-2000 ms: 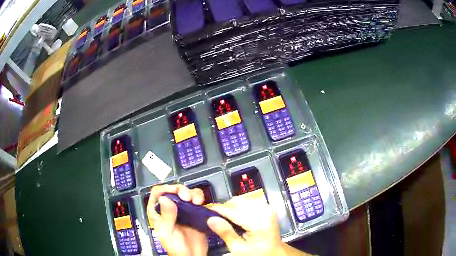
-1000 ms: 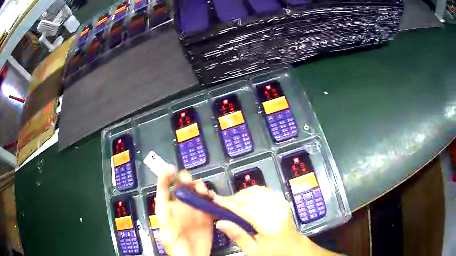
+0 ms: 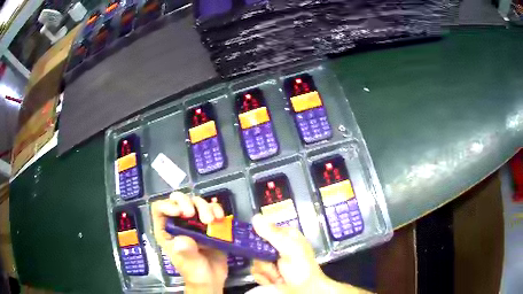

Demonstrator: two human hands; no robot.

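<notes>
A keypad phone (image 3: 244, 238) is held level above the front row of the clear tray (image 3: 375, 201), its orange band and purple keys facing up and its purple side edge toward me. My left hand (image 3: 192, 252) grips its left end, fingers over the dark screen part. My right hand (image 3: 292, 252) grips its right, keypad end. Other phones lie face up in the tray's two rows. One back-row pocket holds no phone, only a white slip (image 3: 169, 170). My hands partly hide the front-row phones.
A black tray stack (image 3: 321, 34) with purple covers stands behind the tray. A dark mat (image 3: 137, 80) lies at the back left, with another tray of phones (image 3: 117, 26) on it. Cardboard (image 3: 46, 97) is at the left edge of the green bench (image 3: 436, 103).
The held phone has turned from its dark side to show its orange band and keys. Both hands still hold it. The view has shifted, so the tray sits slightly higher and further left.
</notes>
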